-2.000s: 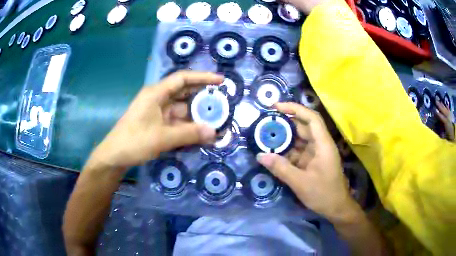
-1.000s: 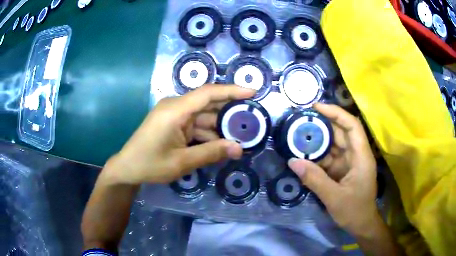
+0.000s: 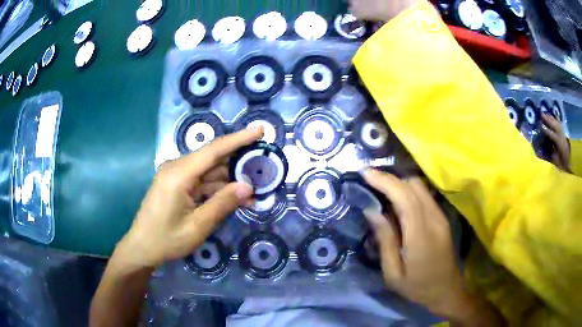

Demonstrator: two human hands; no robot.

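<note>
A clear blister tray point(image 3: 223, 285) holds rows of black-rimmed discs with pale centres, such as a seated disc point(image 3: 260, 78) in the top row. My left hand point(image 3: 185, 198) grips a disc point(image 3: 260, 171) by its edge above the tray; its face shows a white ring and purplish centre. My right hand point(image 3: 415, 233) is at the tray's right part, fingers on a tilted, blurred disc point(image 3: 362, 193). Whether that disc touches its pocket is hidden by the fingers.
A yellow sleeve point(image 3: 447, 108) reaches across the tray's right side. Loose white discs point(image 3: 269, 26) line the green bench point(image 3: 105, 147) behind the tray. A small clear box point(image 3: 37, 167) lies left. A red bin point(image 3: 491, 46) and second tray point(image 3: 528, 96) are at right.
My right hand has turned its disc from facing me to tilted, lower down. My left hand still holds its disc. The view has shifted, showing the loose discs again. The coworker's hand shows at the top.
</note>
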